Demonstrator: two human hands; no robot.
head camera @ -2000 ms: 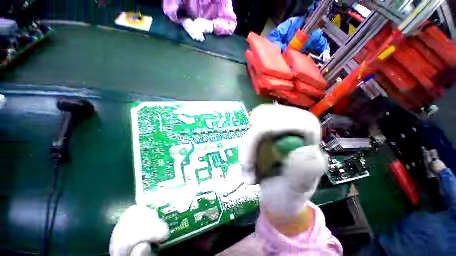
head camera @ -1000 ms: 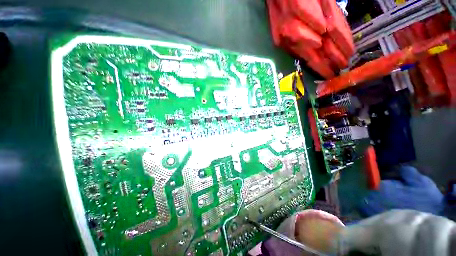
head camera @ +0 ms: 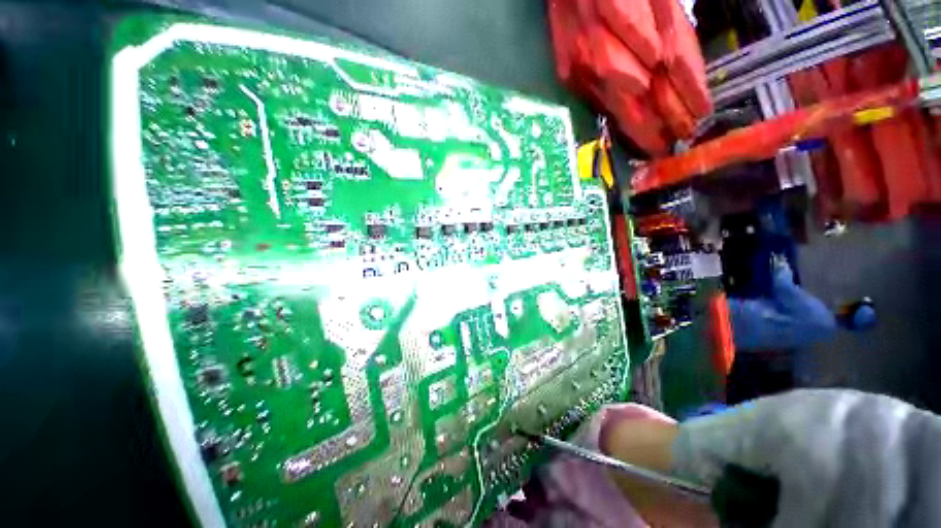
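A large green circuit board point(head camera: 299, 361) lies solder side up in front of me, with silvery-white traces and pads. My right hand point(head camera: 764, 464), in a white glove with bare skin showing at the fingers, is at the lower right. It holds a tool with a dark handle and a thin metal shaft point(head camera: 629, 469). The shaft's tip is at the pads near the board's lower right edge; whether it touches cannot be told. My left hand is not in view.
Red foam pads point(head camera: 635, 77) are stacked beyond the board. A yellow holder point(head camera: 590, 165) stands at its far right corner. Another board with tall parts point(head camera: 669, 273) lies at the right. A person in blue point(head camera: 769, 309) is behind it, near a red-wrapped bar point(head camera: 764, 144).
Over two seconds the view has closed in on the board, and the left hand has left the picture. In the last second my right hand stays near the same pads, and more of the tool shows.
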